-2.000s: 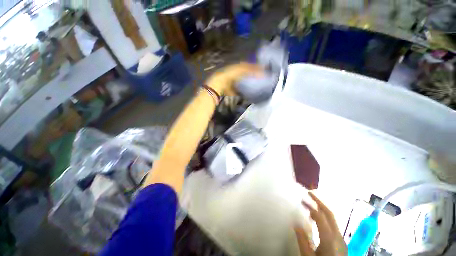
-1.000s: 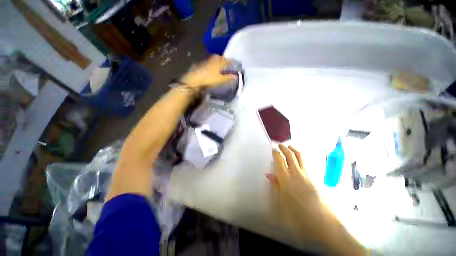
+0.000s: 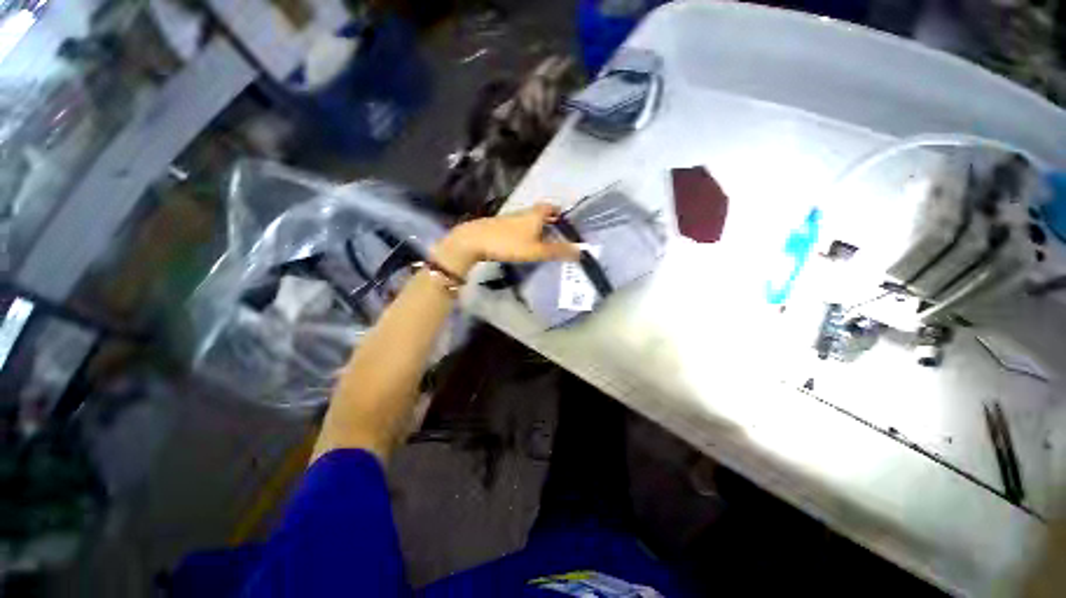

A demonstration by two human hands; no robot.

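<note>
A grey bundle of cut pieces lies at the table's left edge, with a dark tie across it and a white ticket on top. My left hand is at the bundle's left side, with thumb and fingers closed at the dark tie. A second grey bundle, looped by a band, lies further back on the table's edge. A maroon pointed piece lies flat to the right of the bundles. My right hand is not in view; only a blurred tan patch shows at the bottom right corner.
The white sewing table has a raised rim at the back. The sewing machine stands right, with a light-blue lamp near it and black snips on the bed. An open clear plastic bag is left of the table, with blue crates beyond.
My left hand has left the rear bundle, now lying on the table's edge, and come back to the ticketed bundle. My right hand has gone out of view. The camera view has shifted.
</note>
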